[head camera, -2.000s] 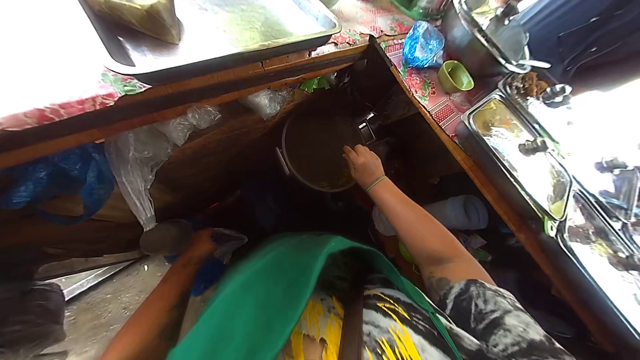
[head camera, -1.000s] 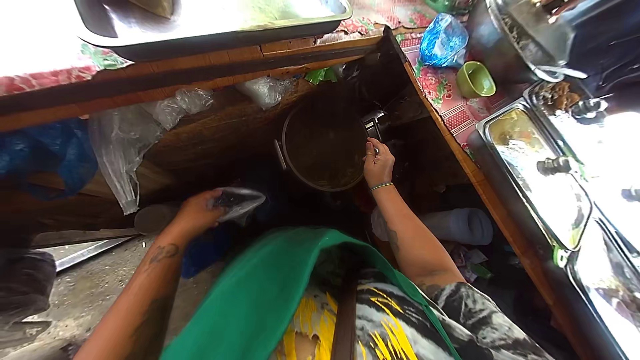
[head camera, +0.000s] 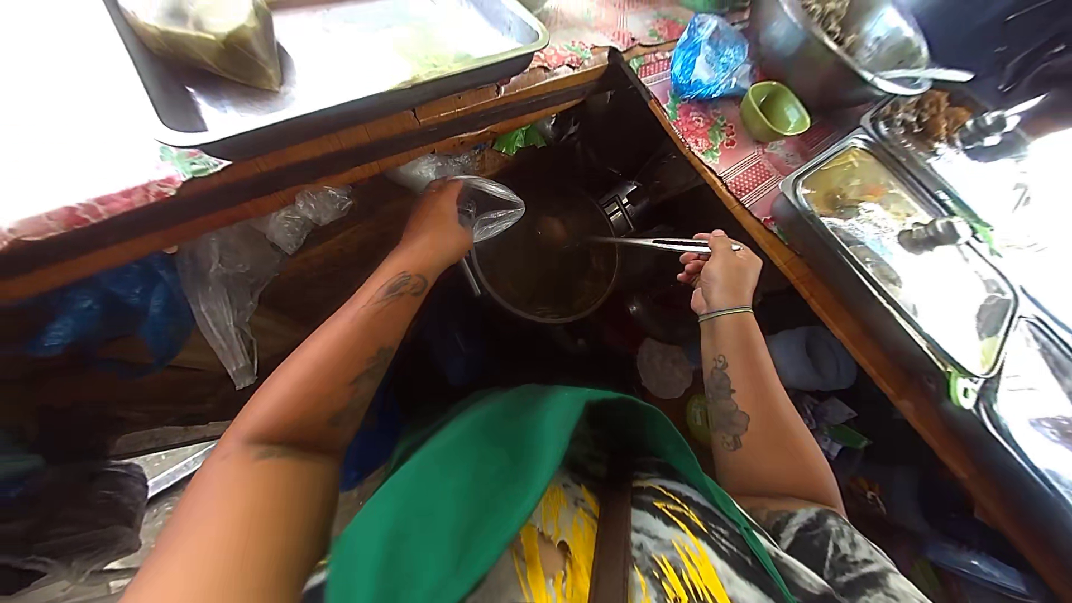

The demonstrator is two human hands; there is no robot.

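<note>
A large round metal pot (head camera: 544, 285) with side handles stands low beneath the counters, dark liquid inside it. My left hand (head camera: 440, 222) holds a clear plastic bag (head camera: 494, 209), its mouth spread, over the pot's left rim. In my right hand (head camera: 724, 270), right of the pot, is the handle of a metal ladle or spoon (head camera: 670, 244); its far end reaches down into the pot and cannot be made out.
A metal tray (head camera: 335, 84) with a wrapped bundle is on the left counter. On the right counter are a green bowl (head camera: 775, 111), a blue plastic bag (head camera: 710, 57), a metal basin (head camera: 804, 59) and lidded food trays (head camera: 900, 260). Plastic bags (head camera: 226, 285) hang at left.
My left hand has moved up and right, bringing the bag over the pot's edge. My right hand has drawn away to the right, and the utensil's handle now shows.
</note>
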